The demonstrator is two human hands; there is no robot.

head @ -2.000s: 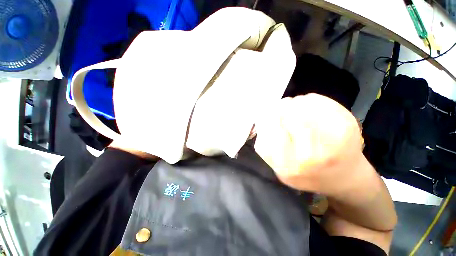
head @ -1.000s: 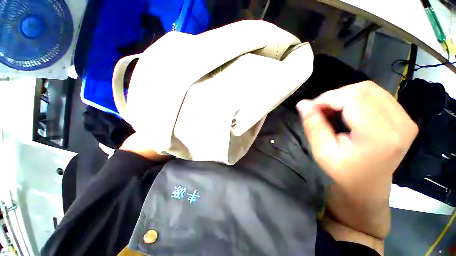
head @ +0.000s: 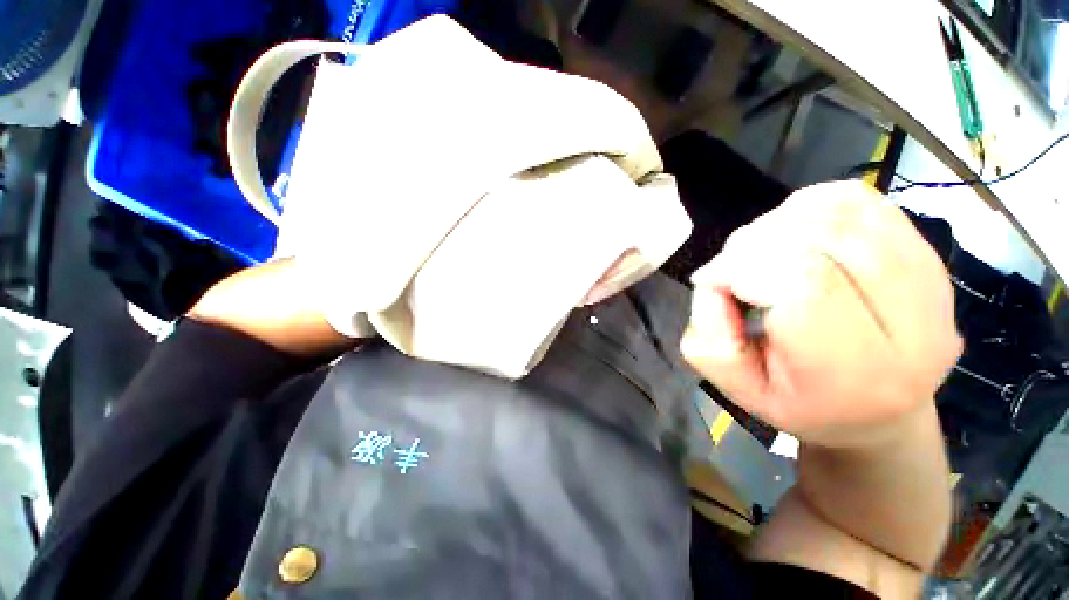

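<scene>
A cream handbag lies tilted over my lap, its folded mouth edge facing up. Its narrow cream handle stands out in a loop at the upper left. My left hand comes in from the left and goes behind the bag, holding it; most of it is hidden. A pinkish patch like fingertips shows at the bag's right edge. My right hand is curled, to the right of the bag and apart from it. Whether something small is between its fingers cannot be told.
Green-handled snips lie on the white table at the upper right. A blue crate with black pieces stands at the upper left, near a fan. Black items are piled at the right. My grey apron covers my lap.
My right hand was against the bag's right side two seconds ago and is now apart from it. The bag has turned, with its handle now higher, and a pinkish patch shows at its right edge.
</scene>
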